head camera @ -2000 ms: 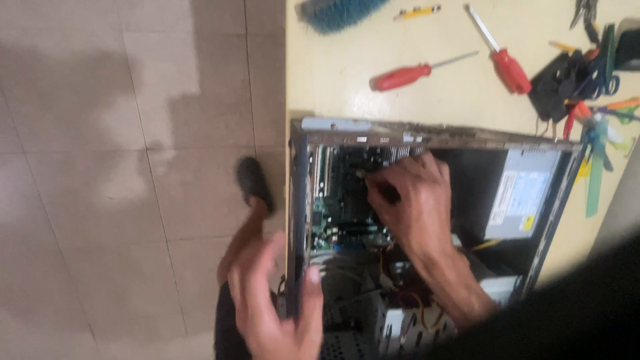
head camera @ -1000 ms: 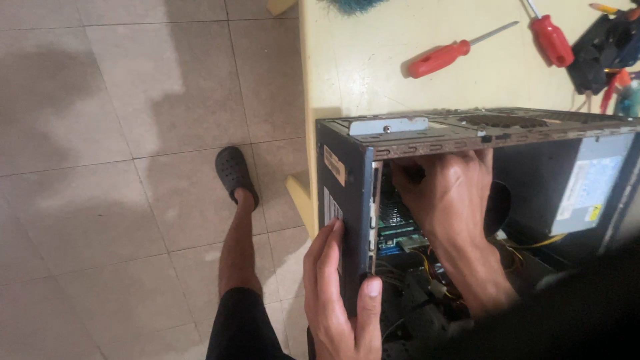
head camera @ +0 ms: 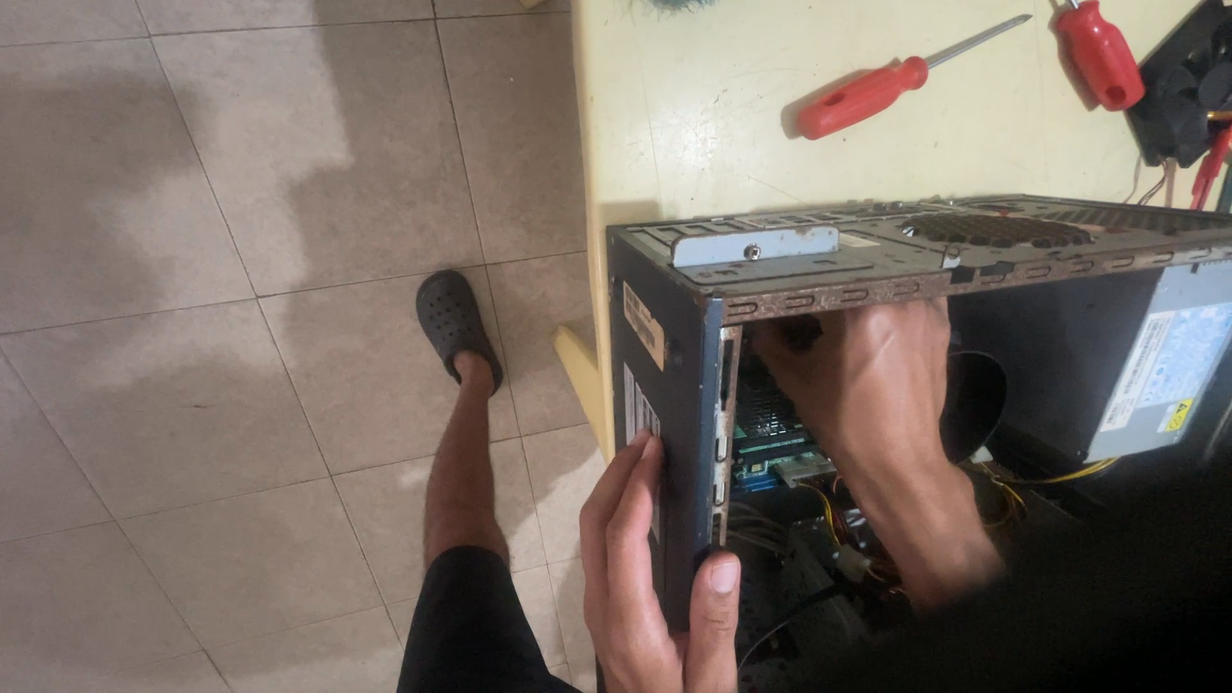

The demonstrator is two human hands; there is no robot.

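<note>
An opened computer case (head camera: 664, 337) with a dark blue outer panel stands at the table's edge. My left hand (head camera: 650, 587) rests against that panel, fingers on the outside and thumb by the open rim, so it steadies or grips the case edge. My right hand (head camera: 866, 385) reaches inside beneath the rusty top frame; its fingertips are hidden, and whether they hold anything cannot be seen. Below the right hand, part of a green circuit board (head camera: 770, 438) and yellow and red cables (head camera: 837, 515) show. A metal power supply (head camera: 1145, 375) bearing labels sits at the right inside the case.
On the cream table (head camera: 712, 115) lie a red-handled screwdriver (head camera: 866, 96), a second red-handled screwdriver (head camera: 1097, 58) and a black fan-like part (head camera: 1179, 91). A leg with a dark clog (head camera: 457, 327) is on the tiled floor at left.
My left hand, raised with fingers apart two seconds ago, has come to rest on the case's side panel. My right hand stays inside the case. The view has shifted and shows more of the outer panel.
</note>
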